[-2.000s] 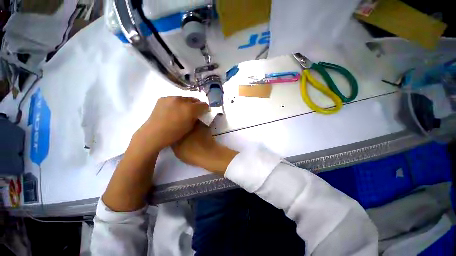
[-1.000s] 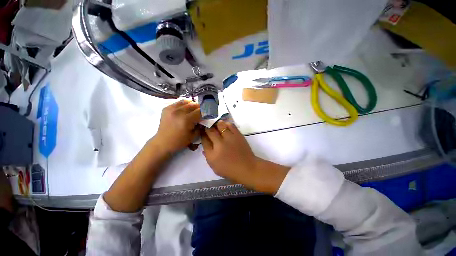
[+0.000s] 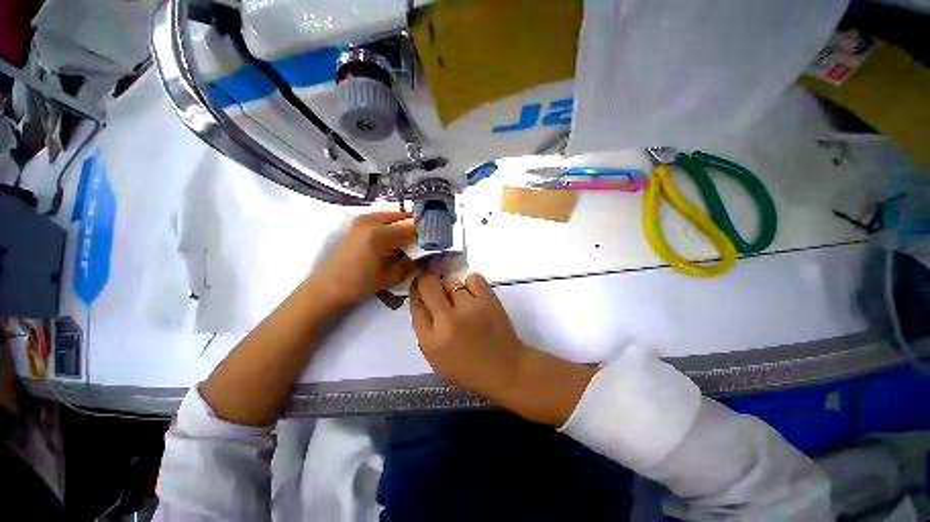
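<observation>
The white sewing machine head (image 3: pixel 296 112) stands at the top centre, its lit needle area just above my hands. White fabric (image 3: pixel 240 255) lies on the table left of the needle. My left hand (image 3: pixel 362 260) is beside the needle area with its fingers on the fabric, partly hidden by the machine head. My right hand (image 3: pixel 467 331), with a ring, pinches the fabric's near edge just below the presser foot area. A small dark piece shows between the hands. The exact layers held cannot be told.
Pink and blue snips (image 3: pixel 602 179), a tan tab (image 3: pixel 538 203) and yellow and green scissors (image 3: pixel 704 214) lie on the machine bed to the right. White cloth (image 3: pixel 693 71) hangs at the top right. A ruler strip (image 3: pixel 775 373) edges the table. A blue crate (image 3: pixel 816 413) is below right.
Since two seconds ago, my right hand has moved from under my left hand to its right side. In the last second both hands have barely moved; the view has shifted slightly.
</observation>
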